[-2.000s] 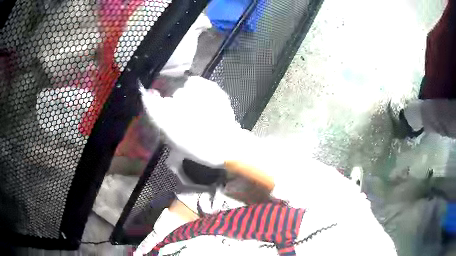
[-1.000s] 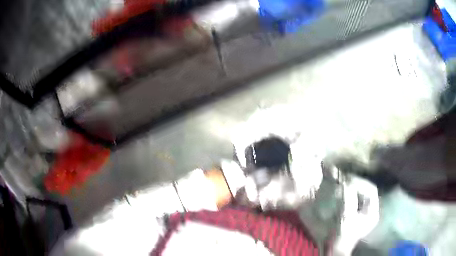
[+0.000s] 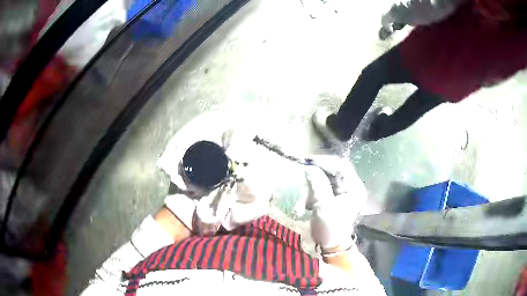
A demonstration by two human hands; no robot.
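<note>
My left hand (image 3: 222, 202), in a white glove, holds a round pot (image 3: 205, 165) with a black inside in front of my apron. A crumpled white cloth (image 3: 190, 130) surrounds the pot. My right hand (image 3: 329, 199), also in a white glove, is to the right of the pot and apart from it. It holds a thin dark stick-like brush (image 3: 280, 149), whose tip points up and left towards the pot. The fingers are washed out by glare. A curved black mesh panel (image 3: 110, 92) stands on the left, away from both hands.
A person (image 3: 445, 52) in a dark red top and dark trousers is at the upper right. Blue bins (image 3: 456, 269) are at the lower right, with a long grey bar (image 3: 439, 225) across them. Another blue bin (image 3: 159, 17) shows behind the mesh panel. The floor (image 3: 133, 162) is speckled grey.
The view has turned away from the panels, which now lie further left. A gloved hand that was at the panel frame is away from it. The pot and both hands are before my apron.
</note>
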